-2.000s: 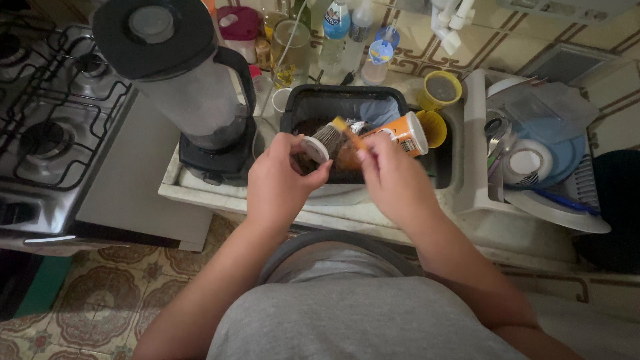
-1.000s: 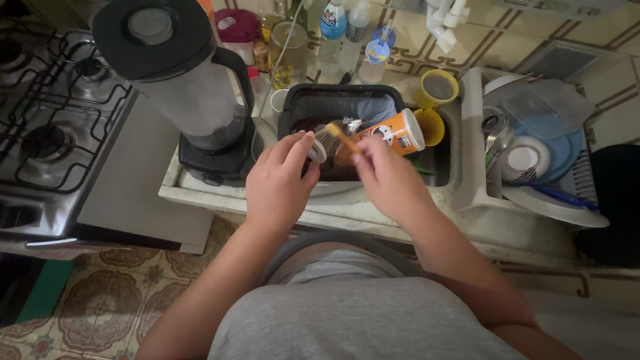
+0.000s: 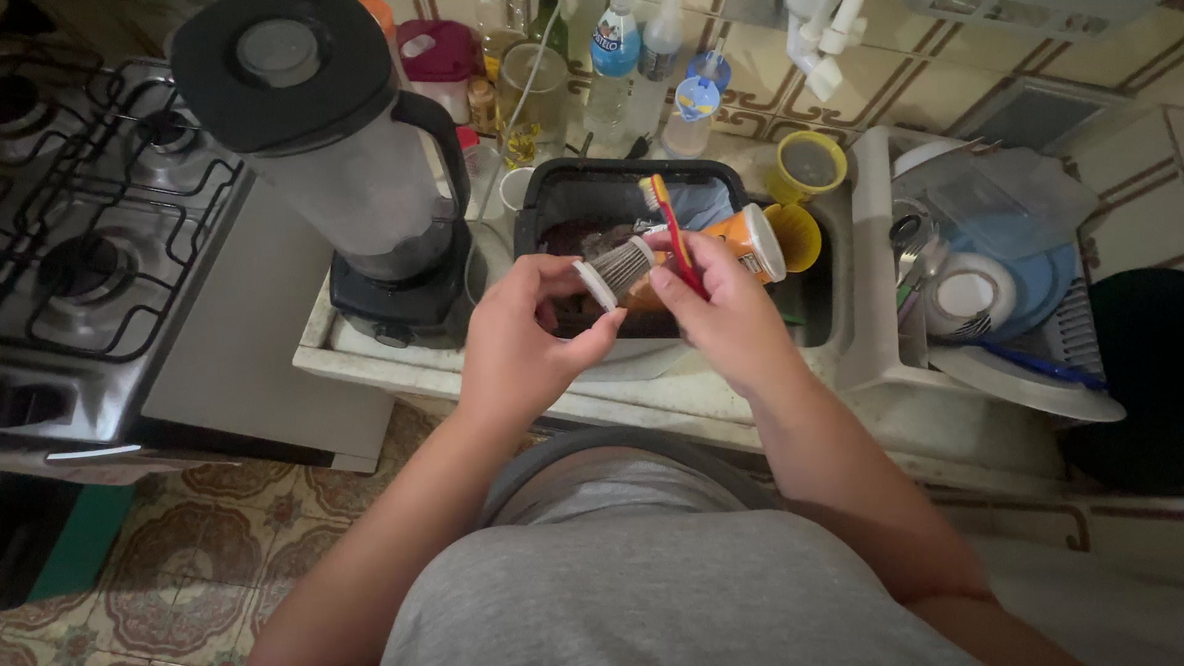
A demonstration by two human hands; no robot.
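Note:
Between thumb and fingers, my left hand (image 3: 541, 333) holds the white rim of a small pleated filter (image 3: 618, 270), tilted on its side. My right hand (image 3: 717, 301) grips a red and yellow toothbrush (image 3: 678, 236), bristles up, and its fingertips are at the filter's other end. Both hands are over a black bin (image 3: 638, 168) standing in the sink area. Inside the bin are dark waste, a light plastic bag and an orange tube-shaped can (image 3: 747, 239) with a white rim, partly hidden by my right hand.
A blender (image 3: 356, 203) stands left of the bin, beside the gas stove (image 3: 102, 250). Bottles (image 3: 612, 69) and jars line the tiled wall. Yellow cups (image 3: 811, 166) sit right of the bin, next to a loaded dish rack (image 3: 879, 277). The counter's front edge (image 3: 425, 381) runs below my hands.
The toothbrush has swung from leaning over the filter to pointing up, away from it. The filter has turned in my left hand, so its pleats show more plainly.

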